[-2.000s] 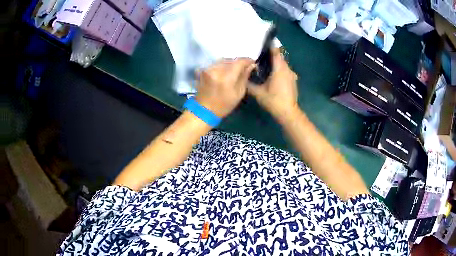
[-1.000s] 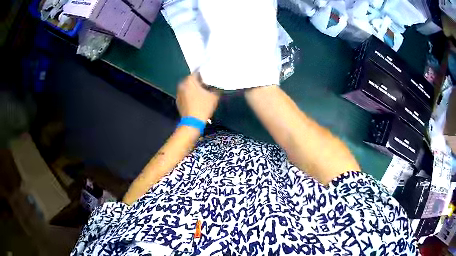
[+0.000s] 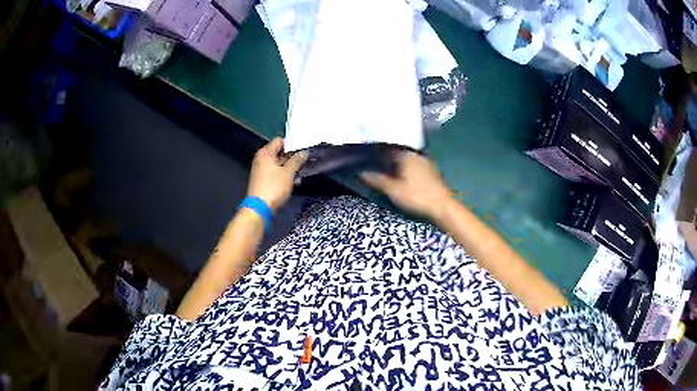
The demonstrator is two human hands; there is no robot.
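Observation:
A white poly mailer (image 3: pixel 355 76) lies on top of a stack of mailers (image 3: pixel 436 57) at the top centre. Its dark mouth edge faces me and hangs near the table's front edge. My left hand (image 3: pixel 275 172) pinches the left corner of this dark edge. My right hand (image 3: pixel 409 183) is at the right part of the dark edge, fingers blurred and pointing left; I cannot tell whether it grips the edge. No product box shows in either hand.
Black boxes (image 3: pixel 600 153) are stacked at the right, with printed labels (image 3: pixel 600 275) below them. White carrier bags (image 3: pixel 535 38) lie at the top right. Mauve-pink boxes (image 3: pixel 191 27) and a clear pouch (image 3: pixel 145 52) are at the top left, beside a blue crate (image 3: pixel 115 30).
The black box seen earlier in my hands is out of sight. My right hand has come back from beneath the white mailer. My left hand has moved left and down, and the dark mouth edge now shows.

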